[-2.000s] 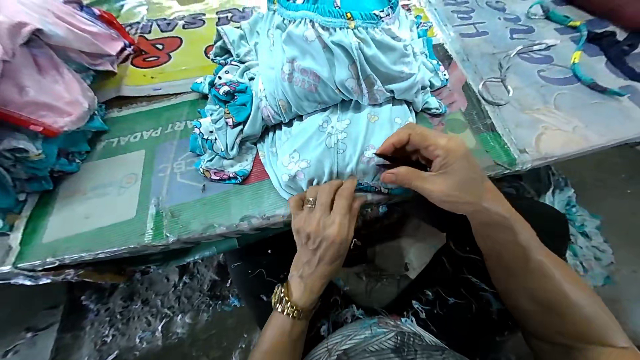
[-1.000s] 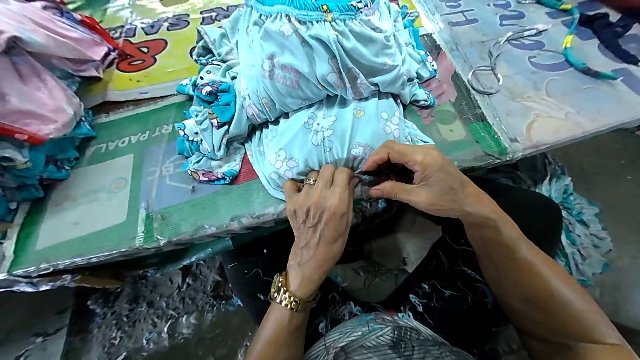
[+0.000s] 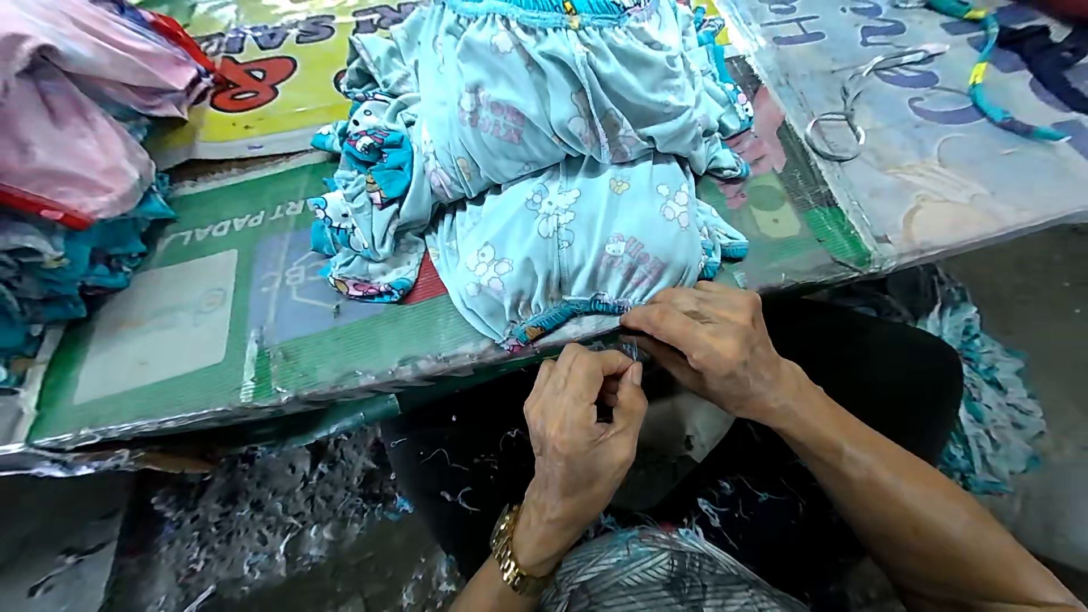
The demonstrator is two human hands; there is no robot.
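Observation:
Light-blue printed garments with gathered elastic edges lie stacked at the table's front edge. Along the nearest garment runs a darker teal elastic band. My right hand is closed at the right end of this band; what lies between its fingertips is hidden. Just below the garment, my left hand, with a gold watch at the wrist, pinches what looks like thin thread ends between thumb and forefinger. The fingertips of both hands are close together.
Pink and teal garments are heaped at the left. Metal rings with a handle-like part, perhaps scissors, and a teal fabric cord lie at the right. Teal scraps are below the table's right side; thread bits litter the floor.
My left hand has come off the garment's lower edge and moved down toward me, its fingertips now pinched. The teal band, mostly covered by the hands before, now shows.

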